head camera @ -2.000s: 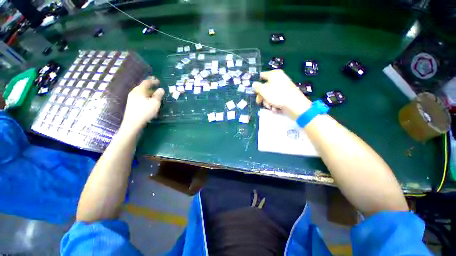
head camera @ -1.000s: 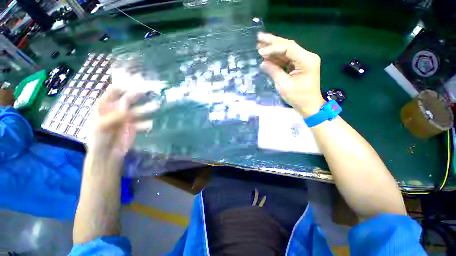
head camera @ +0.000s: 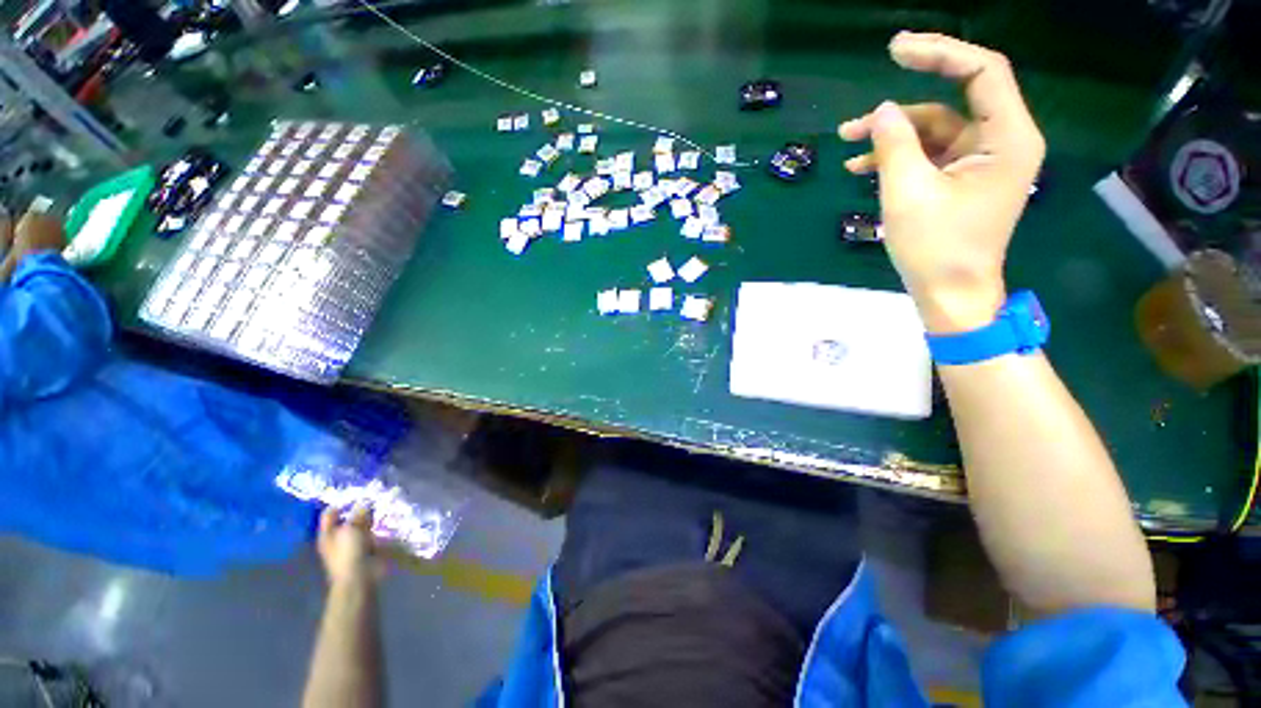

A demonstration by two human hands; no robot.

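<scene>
My left hand [head camera: 350, 542] is low at the left, below the bench edge, and holds a clear plastic sheet [head camera: 385, 509] by its near side. My right hand [head camera: 954, 173] is raised over the right of the bench, fingers apart and empty. Small silver-white battery cells [head camera: 609, 198] lie loose on the green bench between the hands. A white work pad [head camera: 830, 349] with a round mark lies to the left of my right wrist. A silvery blister tray [head camera: 291, 242] with rows of cells stands at the left.
Black watch housings [head camera: 792, 161] lie behind and beside the cells. A yellow-brown round tub [head camera: 1198, 321] and black fan [head camera: 1206, 177] stand at the right. A green container [head camera: 108, 216] and another person's blue sleeve [head camera: 55, 332] are at the left. A thin pale line crosses the bench.
The clear sheet has moved off the cells and down left past the bench edge with my left hand. My right hand has let go of it and moved up right.
</scene>
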